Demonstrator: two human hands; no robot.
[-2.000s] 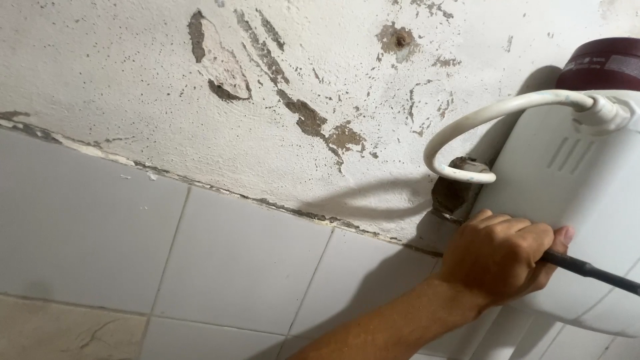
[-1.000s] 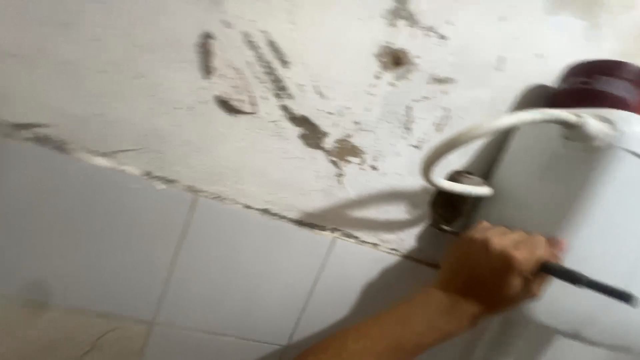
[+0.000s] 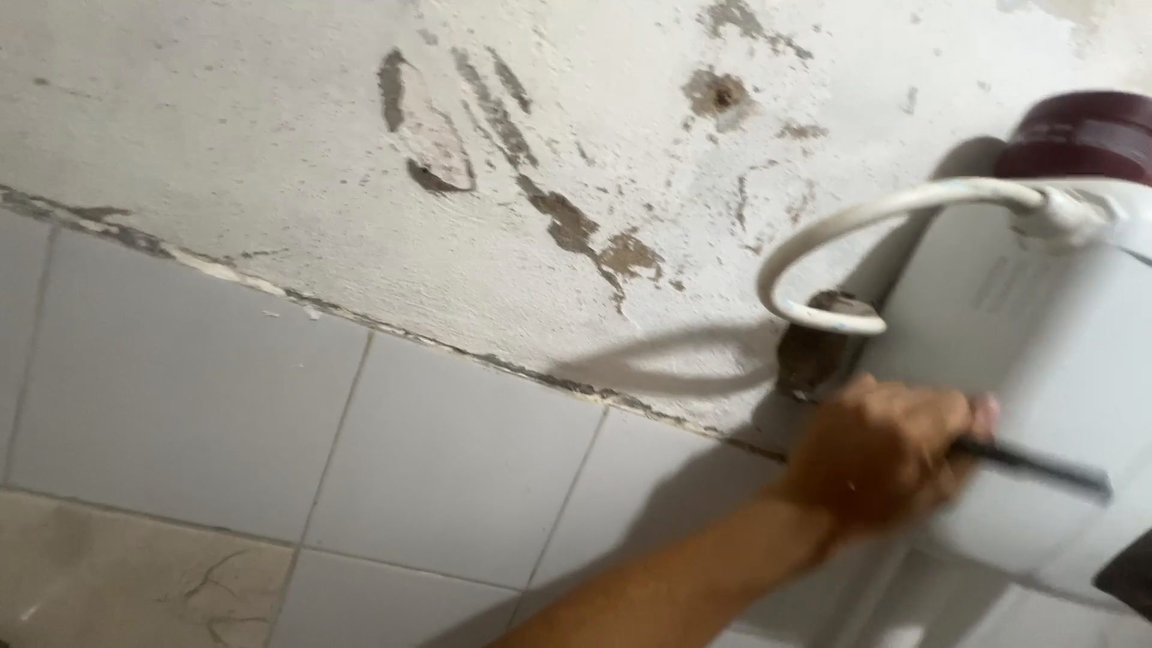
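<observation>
My left hand [image 3: 886, 450] reaches up from the lower middle, its fingers closed around a thin black rod-like tool [image 3: 1035, 466]. The tool slants right and slightly down across the front of a white plastic or metal housing [image 3: 1017, 360]. Beside my knuckles, the housing's left edge meets the wall. A thick white cable [image 3: 832, 216] loops left from a fitting on the housing and ends, as far as I see, near a rough dark hole [image 3: 814, 355] in the wall. Motion blurs the hand and tool. My right hand is out of view.
A dark red round object [image 3: 1084, 135] sits at the housing's upper end. Flaking white plaster [image 3: 558, 126] covers the upper wall, with pale tiles [image 3: 450, 459] below its ragged edge. A dark object [image 3: 1129, 576], cut off by the frame, shows at the lower right.
The tool's far end, which ran to the right edge of the view two seconds ago, now shows over the housing. A dark object has come into view at the lower right. My left hand keeps its grip.
</observation>
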